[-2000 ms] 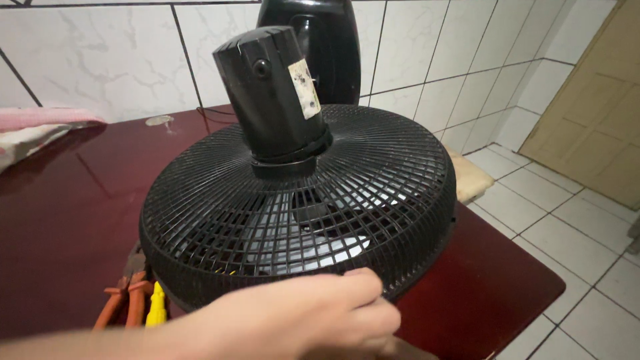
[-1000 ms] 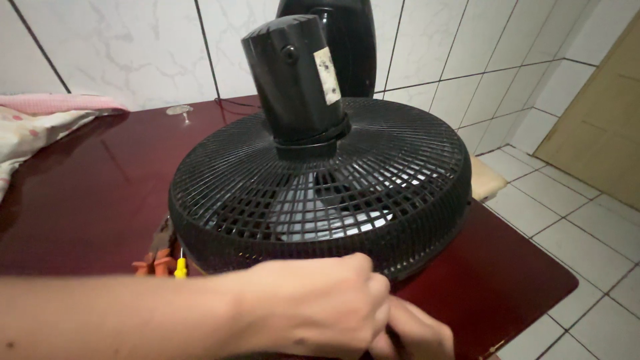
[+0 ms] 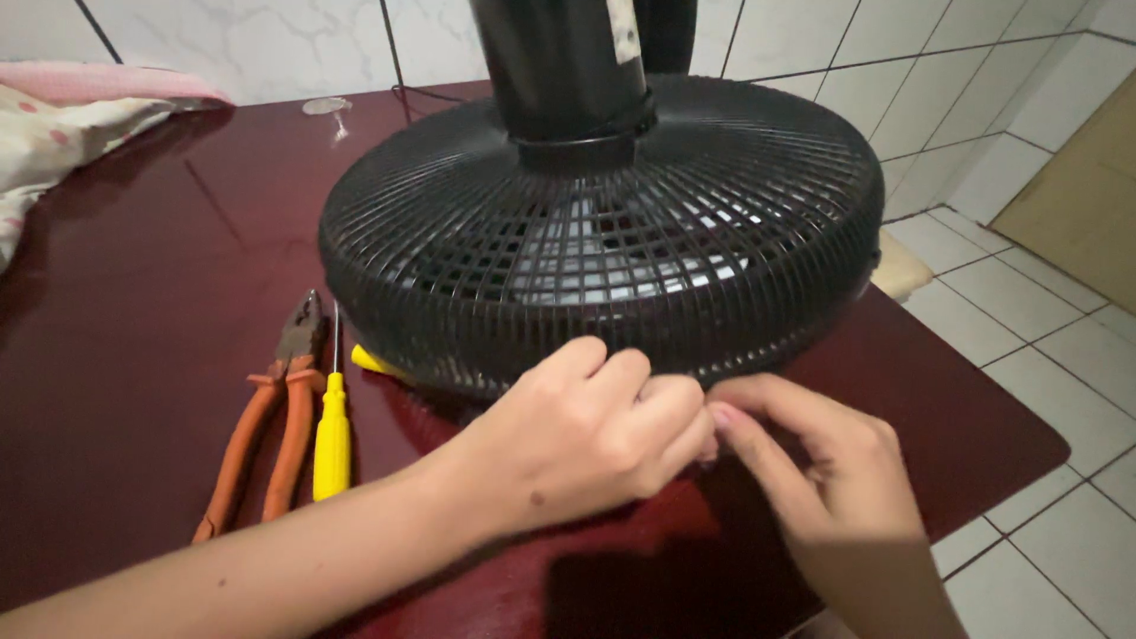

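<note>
A black plastic fan grille (image 3: 603, 257) lies face down on a dark red table, with the fan's black motor housing (image 3: 564, 71) upright on top. Pale blades show through the bars. At the grille's near lower rim, my left hand (image 3: 621, 417) is curled with its fingers bent inward; what they grip is hidden. Close against it on the right, my right hand (image 3: 816, 453) has thumb and index finger pinched near the rim, and anything between them is too small to tell. To the left lie combination pliers with orange handles (image 3: 293, 390) and a screwdriver with a yellow handle (image 3: 333, 439).
Another yellow object (image 3: 377, 362) pokes out from under the grille's left edge. A spotted cloth (image 3: 53, 133) lies at the table's (image 3: 160, 266) back left, near a tiled wall. Behind the motor housing stands a black part (image 3: 667, 35). Tiled floor lies beyond the right edge.
My right hand, out of view two seconds ago, has come in beside my left at the near rim. The view has moved closer, and the pliers and screwdriver show more fully.
</note>
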